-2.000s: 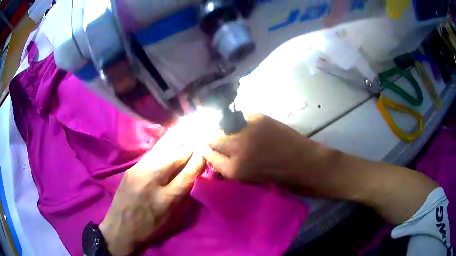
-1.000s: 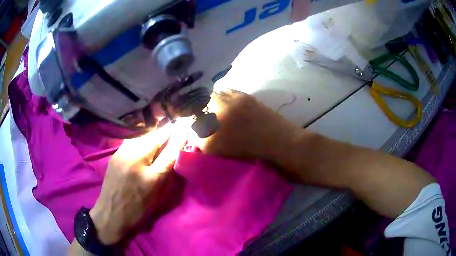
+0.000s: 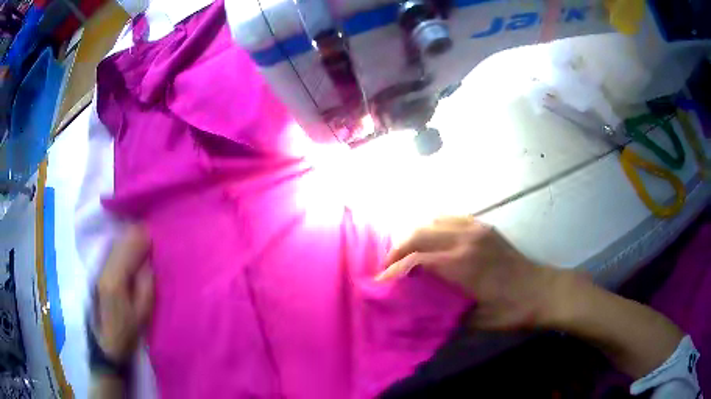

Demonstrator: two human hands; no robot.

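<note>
Magenta fabric [image 3: 210,265] runs in folds from the upper left, beside the lamp-lit needle area, down to the bottom edge. My right hand [image 3: 483,269] pinches its right part between thumb and fingers, in front of the machine head. My left hand [image 3: 121,292], blurred, is at the fabric's left edge, over pale lilac fabric [image 3: 97,183]; its grip cannot be made out. The white sewing machine head [image 3: 374,47] with blue stripe is above. Lamp glare hides the presser foot and needle.
Scissors with a green and a yellow handle loop [image 3: 653,183] lie at the right. Crumpled translucent scraps [image 3: 577,86] lie behind them. More magenta fabric [image 3: 690,284] is at the lower right. Blue tape [image 3: 53,265] runs along the left edge.
My hands have parted from beside the needle: the left moved to the fabric's left edge, the right moved toward me. The fabric is more spread out. The camera view has shifted.
</note>
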